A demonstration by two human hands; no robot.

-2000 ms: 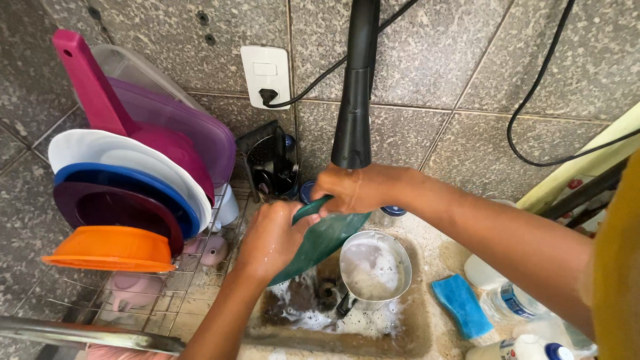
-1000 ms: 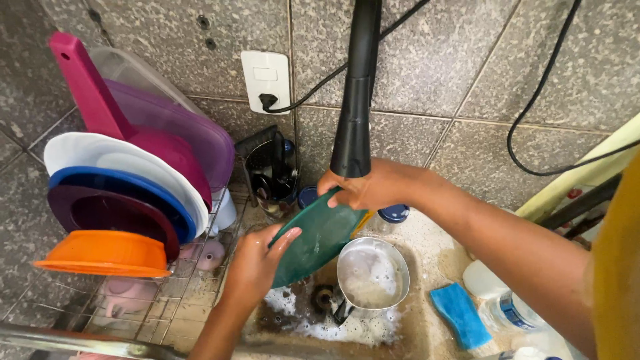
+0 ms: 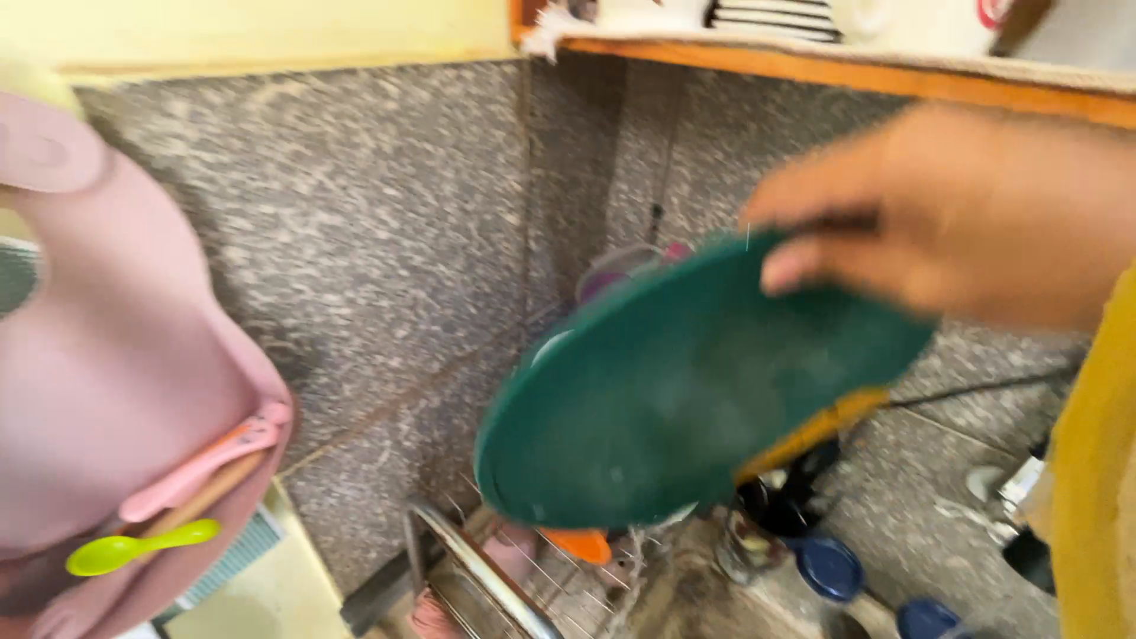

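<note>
My right hand [image 3: 958, 213], blurred by motion, grips the upper rim of a green plastic dish [image 3: 692, 390], which hangs tilted in front of the dish rack. A yellow-orange edge [image 3: 812, 430] shows just beneath the dish; what it belongs to cannot be told. My left hand is out of view. Behind and below the dish, parts of an orange plastic dish [image 3: 577, 544] and a purple item [image 3: 605, 286] are visible, the rest hidden.
At left hangs a pink silicone bib [image 3: 115, 355] with a lime-green spoon [image 3: 142, 546] in its pocket. The metal dish rack [image 3: 484, 577] stands below. An orange-edged shelf [image 3: 799, 75] runs overhead. Blue lids [image 3: 830, 568] and a utensil holder [image 3: 750, 541] are lower right.
The view has swung far left and up. My right hand has lifted the green dish from over the sink to by the rack. My left hand, earlier on the dish, has left the view.
</note>
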